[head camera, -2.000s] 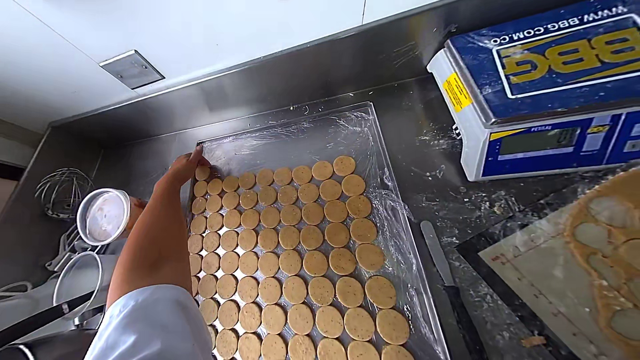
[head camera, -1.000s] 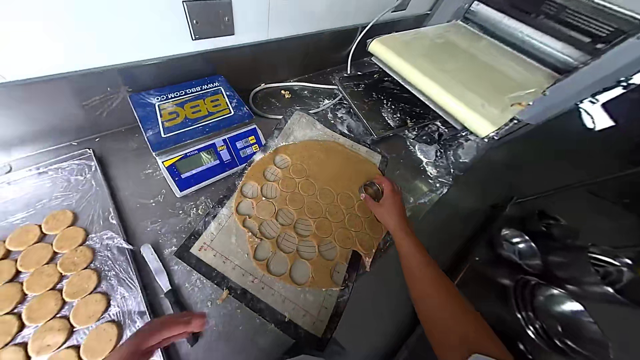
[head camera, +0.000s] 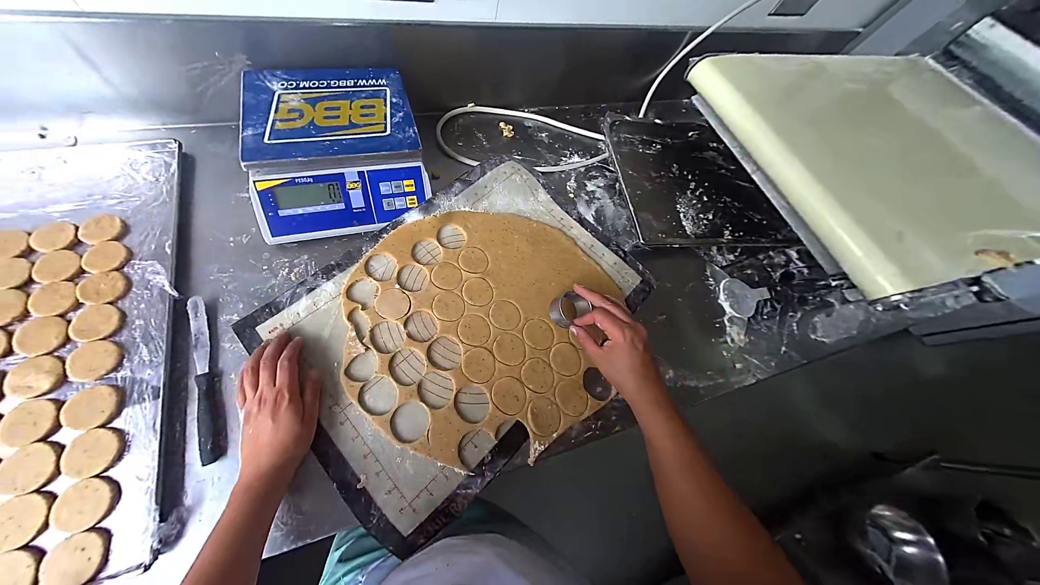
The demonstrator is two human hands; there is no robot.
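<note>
My right hand (head camera: 621, 345) holds a round metal cutter (head camera: 569, 309) between thumb and fingers, at the right part of a rolled sheet of dough (head camera: 528, 260). Cut circles and round holes cover the dough's left and middle; the upper right is uncut. My left hand (head camera: 280, 398) lies flat, fingers together, on the left edge of the baking mat (head camera: 370, 479) beneath the dough. Left of that hand lies a spatula with a black handle (head camera: 208, 406). At far left, a film-lined tray (head camera: 150, 187) holds rows of dough rounds (head camera: 93, 322).
A blue digital scale (head camera: 337, 199) stands behind the mat. A white cable (head camera: 528, 116) loops beside it. A black tray (head camera: 691, 183) and a dough sheeter's belt (head camera: 853, 162) are at right. Metal bowls (head camera: 902, 544) sit low at the right, below the counter's edge.
The view has swung right from the tray. Since one second ago, my left hand has come from beside the spatula onto the mat's left edge. The cutter stays in my right hand over the dough.
</note>
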